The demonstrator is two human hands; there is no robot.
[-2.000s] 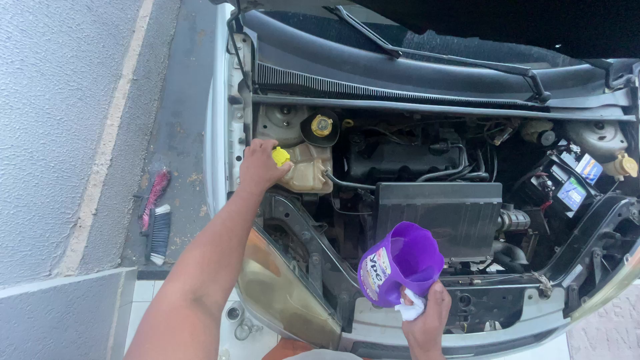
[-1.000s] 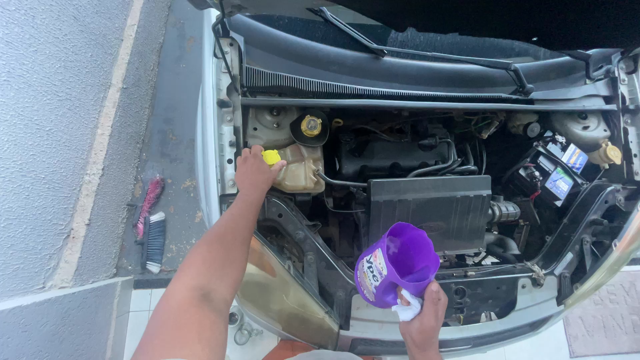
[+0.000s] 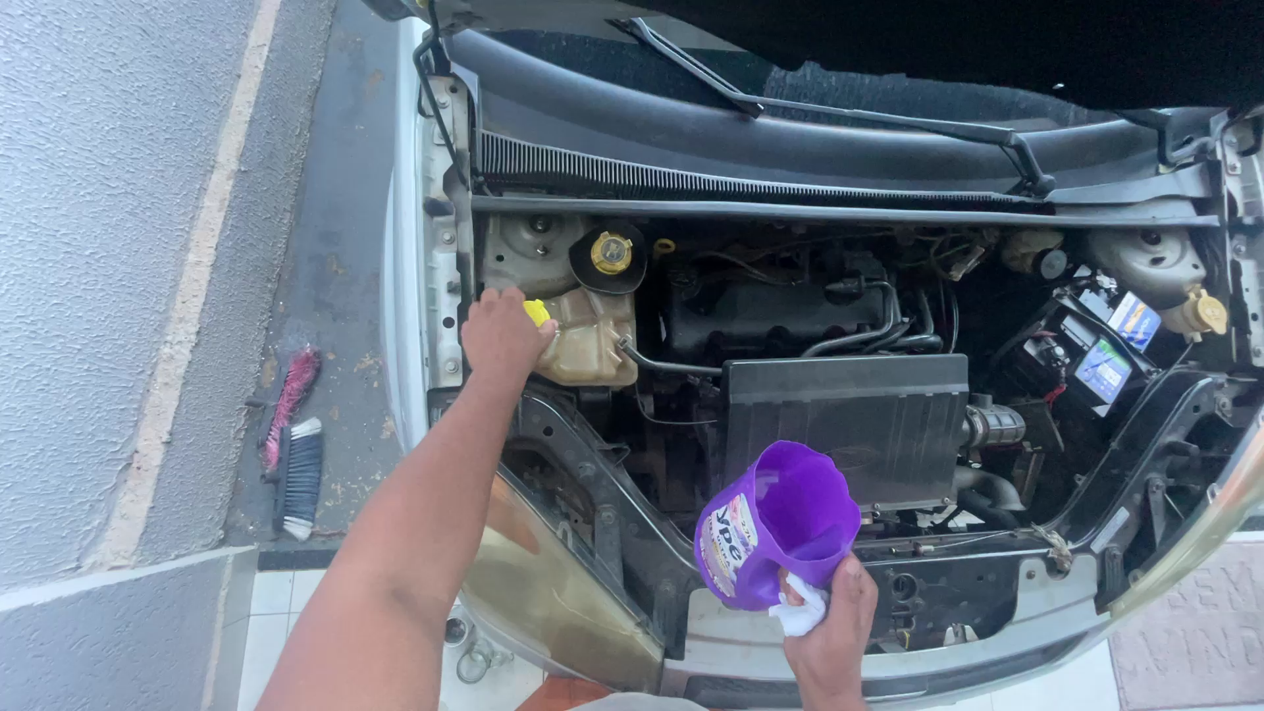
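Observation:
Under the raised hood, my left hand (image 3: 506, 336) grips the yellow cap (image 3: 536, 313) at the upper left of the translucent coolant reservoir (image 3: 591, 346). Whether the cap is seated cannot be seen, as my fingers cover its edge. My right hand (image 3: 834, 622) holds a cut-open purple plastic container (image 3: 775, 523) by its lower right side, above the front edge of the engine bay. A white cloth or paper (image 3: 801, 604) is pinched in the same hand against the container. The container's inside is purple, and its contents cannot be told.
Behind the reservoir is a yellow oil-type cap (image 3: 611, 253) in a black surround. A black engine cover box (image 3: 844, 425) fills the middle, with a car battery (image 3: 1081, 346) at right. Brushes (image 3: 301, 479) lie on the floor at left, beside a textured wall (image 3: 109, 247).
My left hand stays at the yellow cap, its fingers shifting around it. My right hand keeps hold of the purple container over the front of the engine bay.

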